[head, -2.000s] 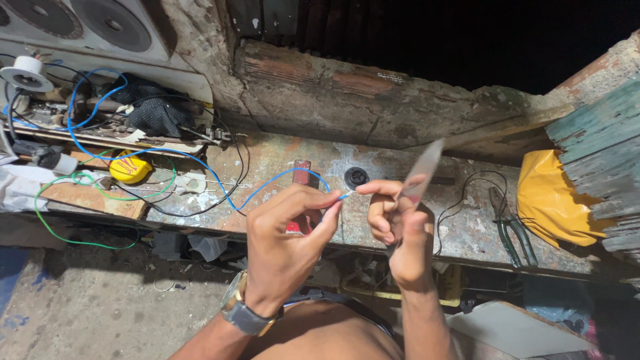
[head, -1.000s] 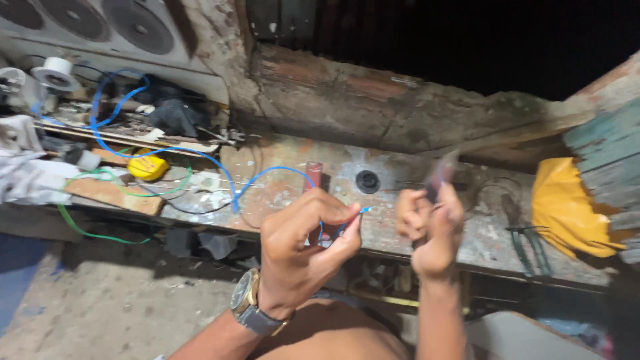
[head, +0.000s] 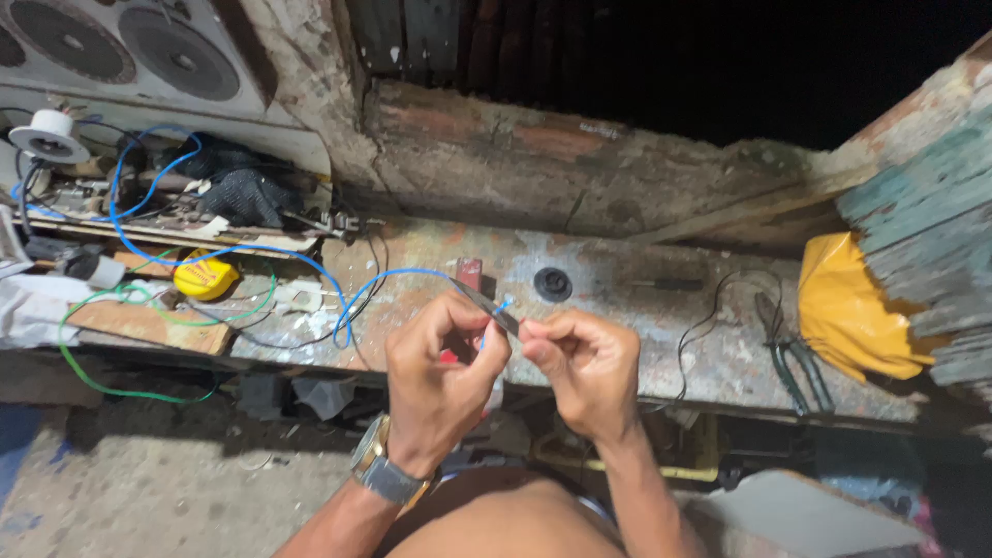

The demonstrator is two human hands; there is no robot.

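Observation:
My left hand [head: 446, 372], with a watch on its wrist, pinches a blue insulated wire [head: 407, 271] near its end between thumb and fingers. My right hand [head: 585, 364] grips a thin, flat metal blade [head: 484, 302], which lies slantwise across the wire's end at my left fingertips. How the blade is held is partly hidden by my fingers. Behind my left hand a red object [head: 469, 273] rests on the bench. The blue wire loops away to the left over a cluttered board. A round black disc-shaped part [head: 552, 284] lies on the bench beyond my hands.
Dark-handled pliers [head: 798, 364], a thin black cable [head: 717, 302] and a screwdriver [head: 673, 284] lie to the right, near a yellow plastic bag [head: 852, 310]. To the left are a yellow tape measure [head: 204, 275], green wire [head: 101, 380], a wood piece [head: 151, 325] and a speaker cabinet [head: 256, 70].
The blade was held raised in my right hand, apart from the wire; now it lies against the wire's end at my left fingertips. My hands have come together.

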